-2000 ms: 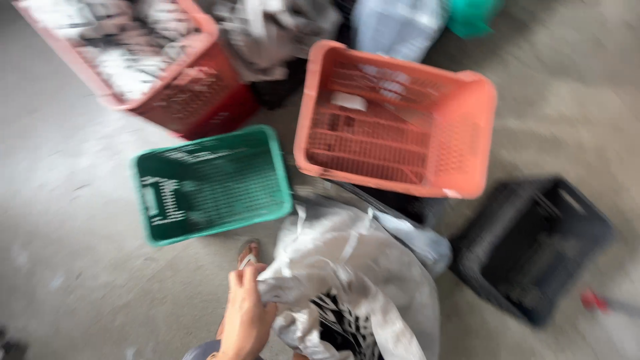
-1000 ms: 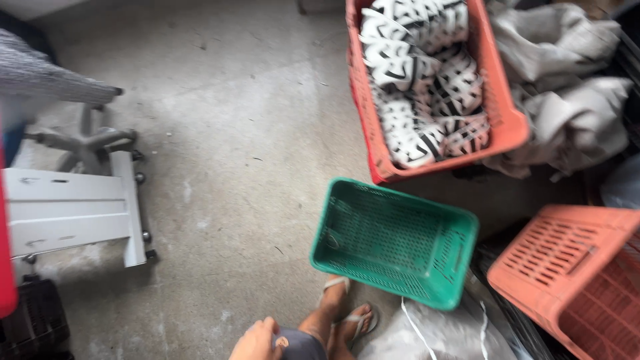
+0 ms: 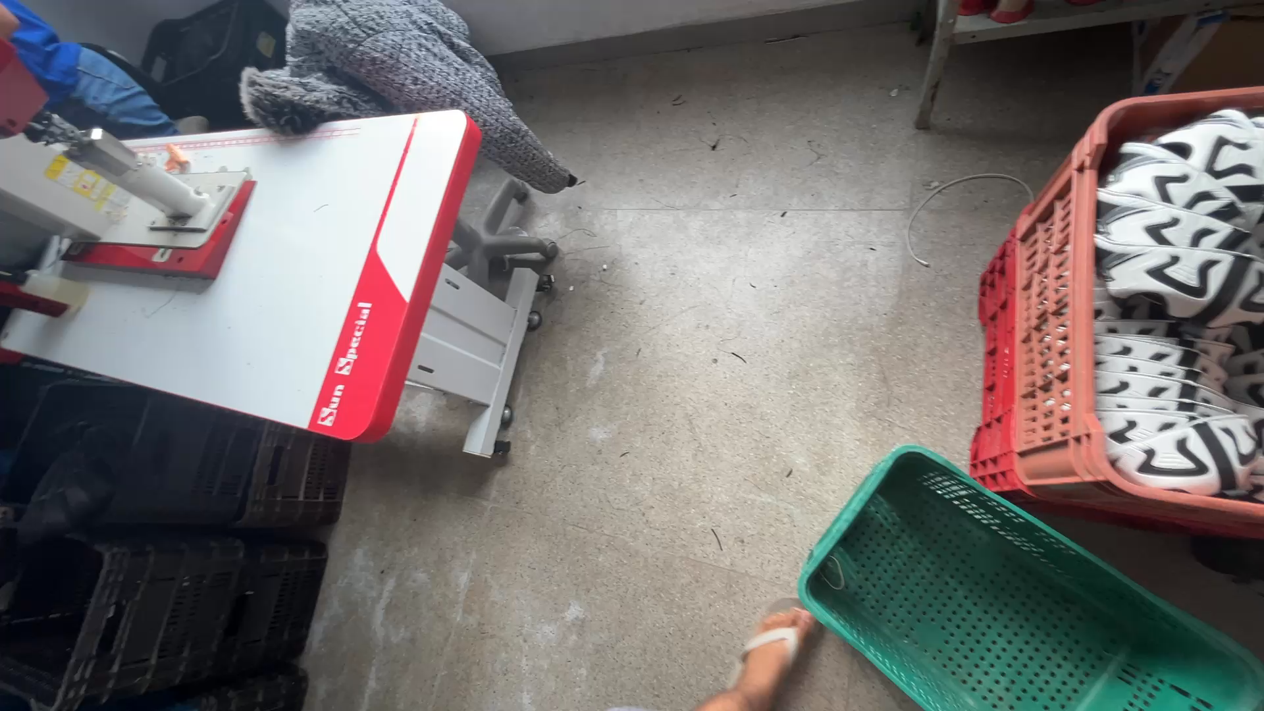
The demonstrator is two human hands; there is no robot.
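Neither of my hands is in view. A green perforated plastic basket lies on the floor at the lower right, with a small loop of thread or cord near its left end. One foot in a light flip-flop stands just left of it. Beyond the basket, a salmon-coloured plastic crate holds white shoe uppers with black trim, and it sits on a red crate. What my hands touch or hold is hidden.
An industrial sewing machine stands on a white and red table at the left. Black crates are stacked below it. A grey fleecy garment drapes over a wheeled chair. A person's blue sleeve shows upper left. A metal shelf leg stands upper right.
The view has swung far left, to the sewing table. A hand gripped a whitish sack two seconds ago, and a hand showed at the bottom edge one second ago; none shows now.
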